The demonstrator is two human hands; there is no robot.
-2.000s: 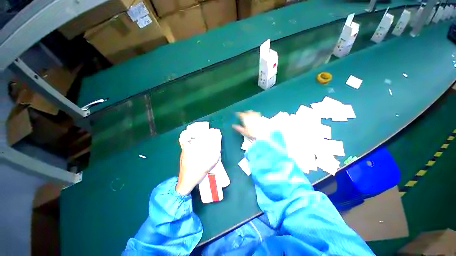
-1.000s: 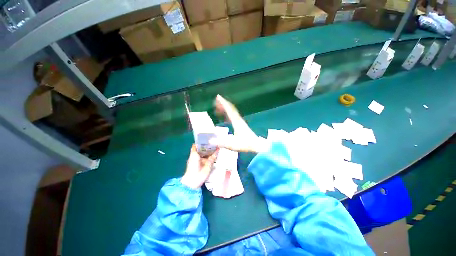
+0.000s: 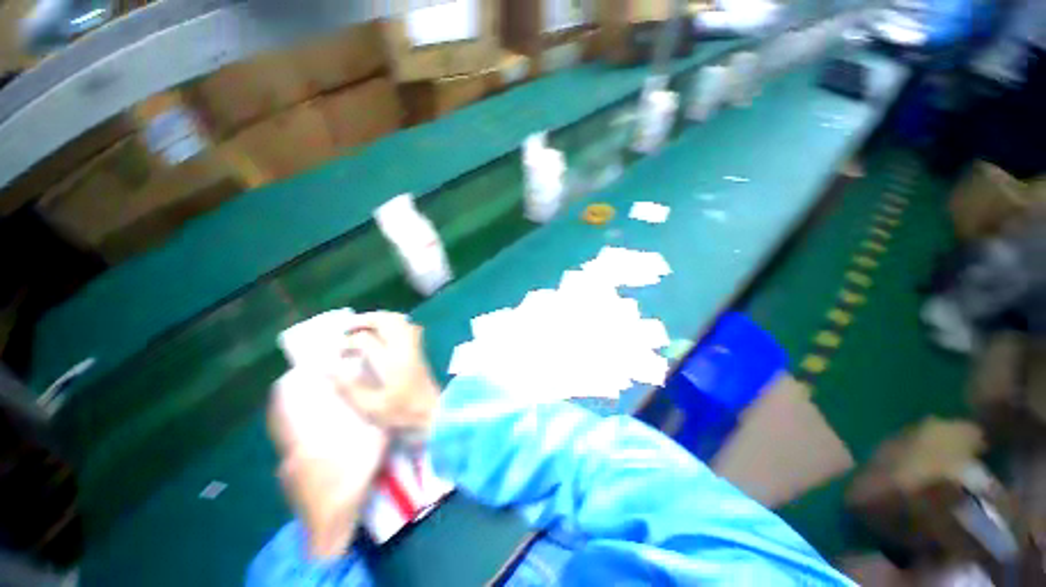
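My left hand (image 3: 321, 447) and my right hand (image 3: 396, 367) are together at the near left, blurred. Between their fingers is a white carton (image 3: 312, 335), its upper part showing; the hands hide the rest. Flat cartons (image 3: 401, 495) with a red stripe lie just below the hands on the green surface. A loose heap of bright white leaflets (image 3: 562, 344) lies to the right of my right hand. An upright white carton (image 3: 414, 244) stands on the belt beyond my hands.
More upright cartons (image 3: 544, 178) stand along the conveyor belt (image 3: 247, 333). A yellow-orange tape roll (image 3: 598, 214) and a single white leaflet (image 3: 649, 212) lie beyond the heap. A blue plastic stool or bin (image 3: 734, 361) is at the bench edge. Brown cartons stand behind.
The view has turned right. The carton held a second ago has left my hands, and one more carton stands on the belt. Both hands are now together at another white carton.
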